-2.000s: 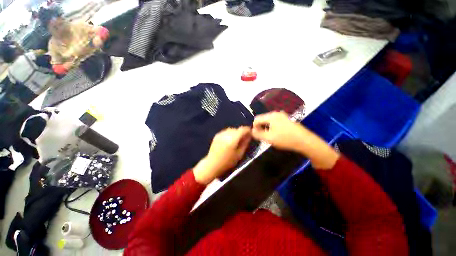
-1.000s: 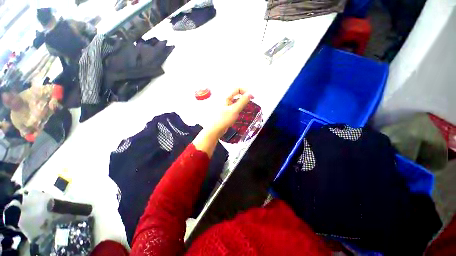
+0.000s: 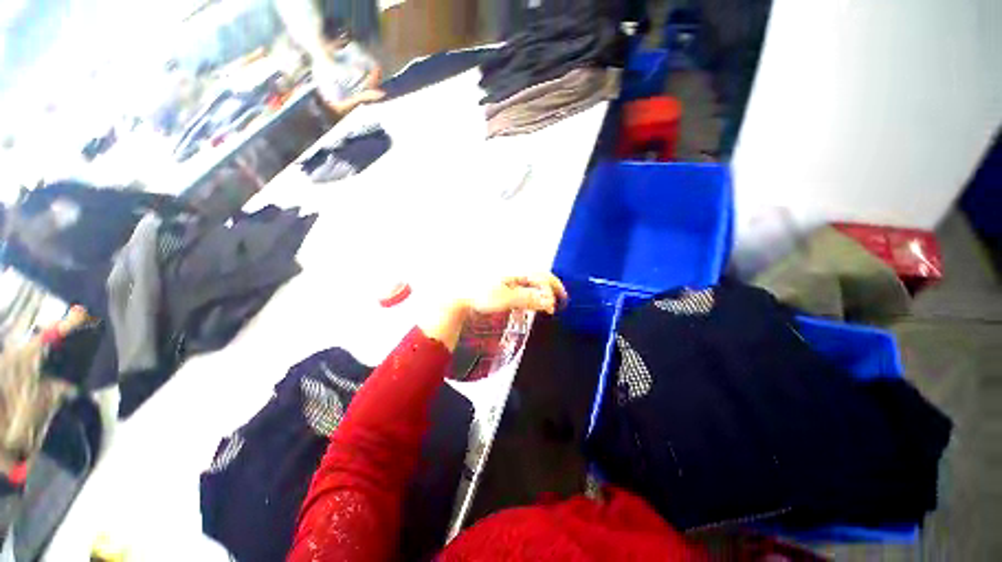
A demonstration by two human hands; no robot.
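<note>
A dark navy garment with small checked patches lies on the white table in front of me, partly under my left forearm. My left hand is above the table's right edge, beyond the garment, its fingers bent close together. Whether it pinches anything small is too blurred to tell. A round red tartan tray lies just below that hand, partly covered by it. My right hand is not in view.
A small red object lies on the white table. Blue crates stand right of the table, the nearer under another dark garment. Grey-black garments are at left, folded ones at the far end. People are beyond.
The view has swung right. My right hand has left the picture. My left hand has moved from over the navy garment to the table's right edge. The dark red dish is out of view.
</note>
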